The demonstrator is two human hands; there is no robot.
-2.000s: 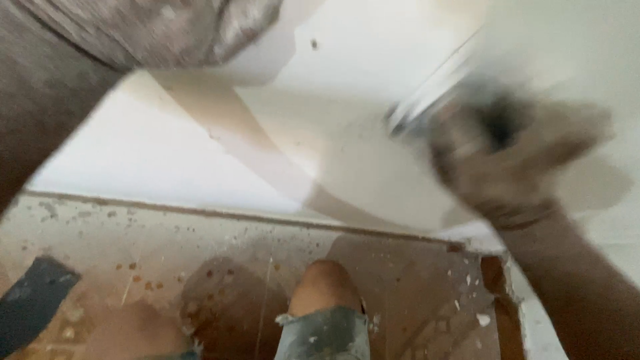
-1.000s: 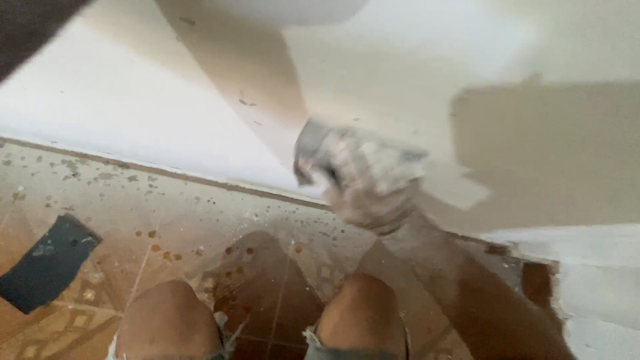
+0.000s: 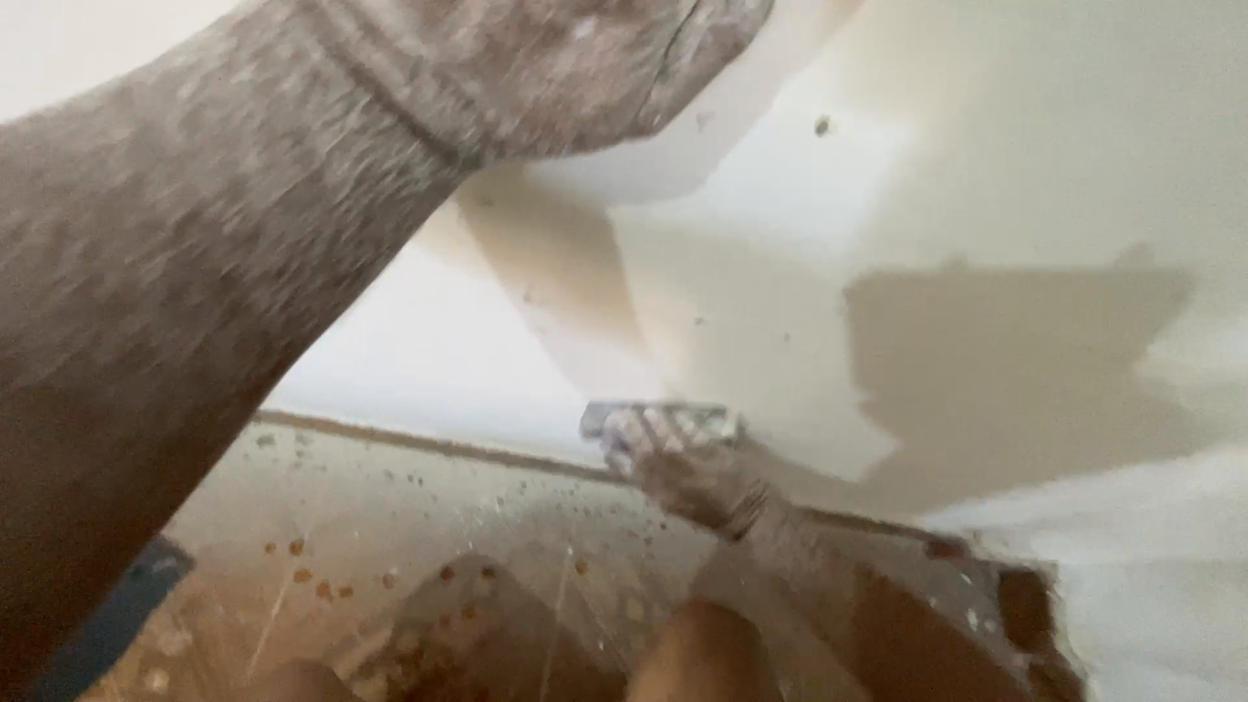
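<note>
My right hand (image 3: 682,463), coated in pale dust, grips a flat grey hand tool (image 3: 592,420) low against the white and beige wall (image 3: 760,283). The fingers lie over the tool, so its exact kind cannot be told. Across the upper left reaches my left forearm. The heel and palm side of my left hand (image 3: 595,73) show at the top edge, close to the wall, also dusty; its fingers are out of frame. A darker, damp-looking or shadowed patch (image 3: 1004,361) marks the wall to the right.
Tan patterned floor tiles (image 3: 526,604) with orange spots and pale specks meet the wall along a brown edge. At lower left lies a dark grey flat piece (image 3: 127,614), partly behind my forearm. My knees (image 3: 702,648) are at the bottom. A broken corner (image 3: 1024,609) is at right.
My left hand and forearm, mostly out of view a second ago, show large again at upper left. My right hand has gone from higher on the wall to near its base, still holding the tool.
</note>
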